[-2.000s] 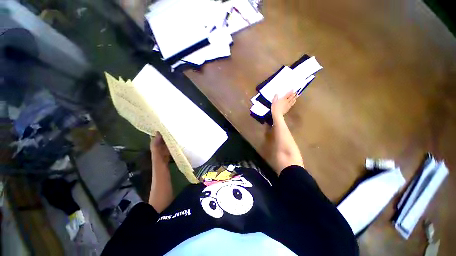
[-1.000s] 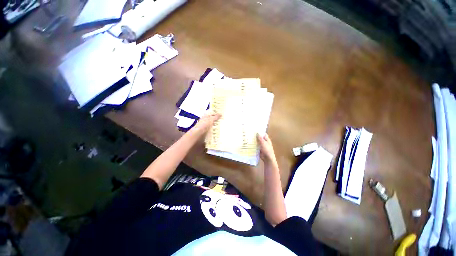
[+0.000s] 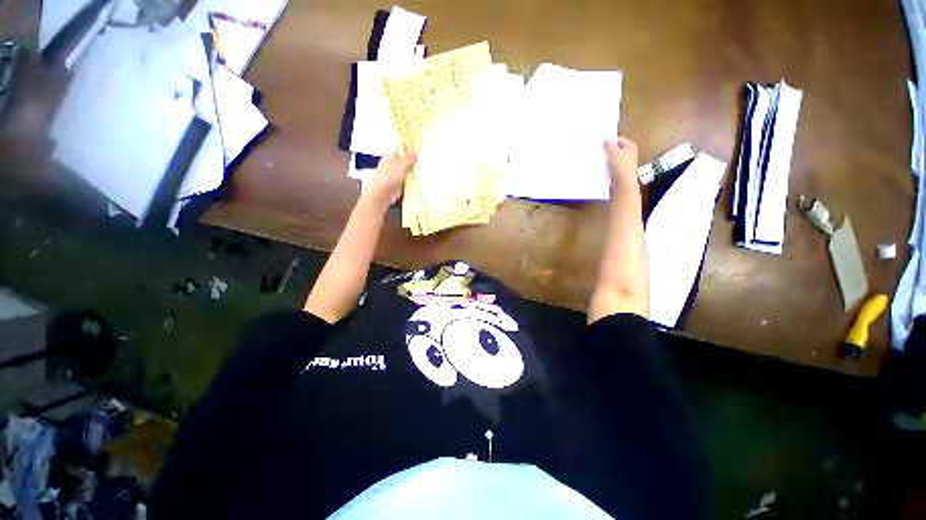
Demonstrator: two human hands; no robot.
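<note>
My left hand point(image 3: 389, 177) holds the left edge of a cream ticket paper point(image 3: 447, 132) with a faint printed grid, over the table's near part. My right hand point(image 3: 622, 160) holds the right edge of a white sheet point(image 3: 566, 134), which spreads out to the right of the ticket paper. The two overlap in the middle. A bundle of white and dark cut pieces point(image 3: 372, 117) lies behind the ticket paper and is partly covered by it.
A loose white pile point(image 3: 127, 112) lies at the left. At the right are a curved white panel point(image 3: 682, 239), a striped bundle point(image 3: 769, 168), two small block-like holders point(image 3: 666, 163), a beige card point(image 3: 847, 264) and a yellow-handled cutter point(image 3: 865, 323) near the brown table's point(image 3: 548, 249) front edge.
Two seconds ago my right hand was on the bundle and my left held the papers. Both hands then took the papers, and now my right hand has drawn the white sheet out to the right.
</note>
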